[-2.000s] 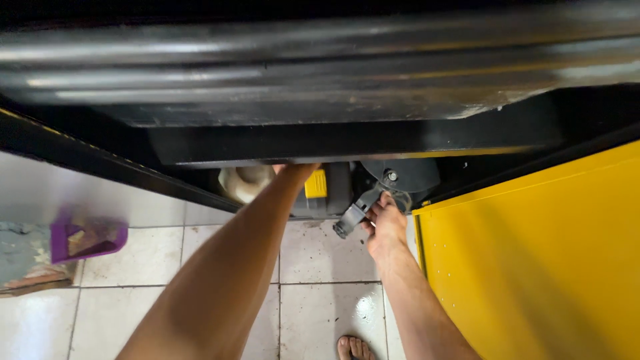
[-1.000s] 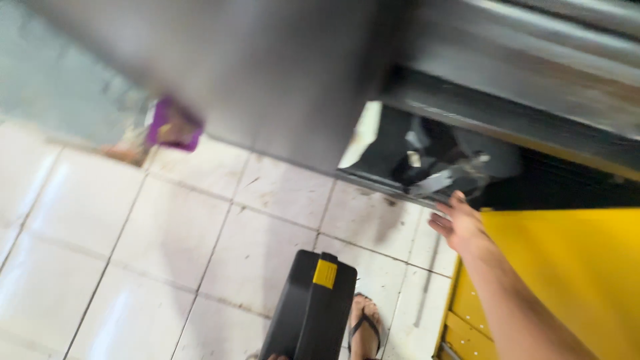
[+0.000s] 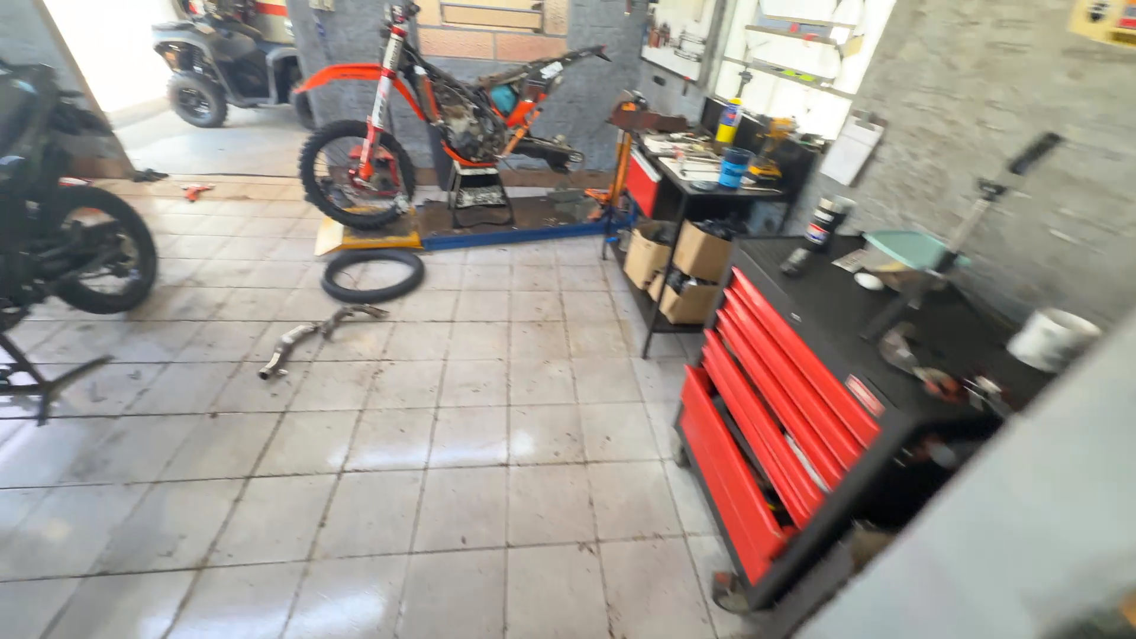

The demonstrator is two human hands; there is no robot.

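Note:
Neither my left hand nor my right hand shows in the head view, so what they hold is hidden. A red tool chest on casters (image 3: 781,390) stands at the right, its bottom drawer (image 3: 728,475) pulled partly out. On its black top are a spray can (image 3: 825,222), a teal tray (image 3: 905,248) and a white roll (image 3: 1053,339). Farther back, an orange dirt bike (image 3: 461,115), without its rear wheel, rests on a stand (image 3: 479,191). A loose tire (image 3: 373,275) and a metal exhaust pipe (image 3: 306,337) lie on the tiled floor.
A black workbench (image 3: 674,186) carries tools, a blue can (image 3: 734,167) and a yellow cordless drill (image 3: 777,146), with cardboard boxes (image 3: 697,253) below. A dark motorcycle (image 3: 53,231) stands at the left edge, an ATV (image 3: 226,62) at the back left. A blurred pale surface (image 3: 1003,541) fills the lower right corner.
The view has swung up and away from the yellow panel and dark compartment to the wider workshop. My right hand, at the compartment a second ago, and the black case have left view.

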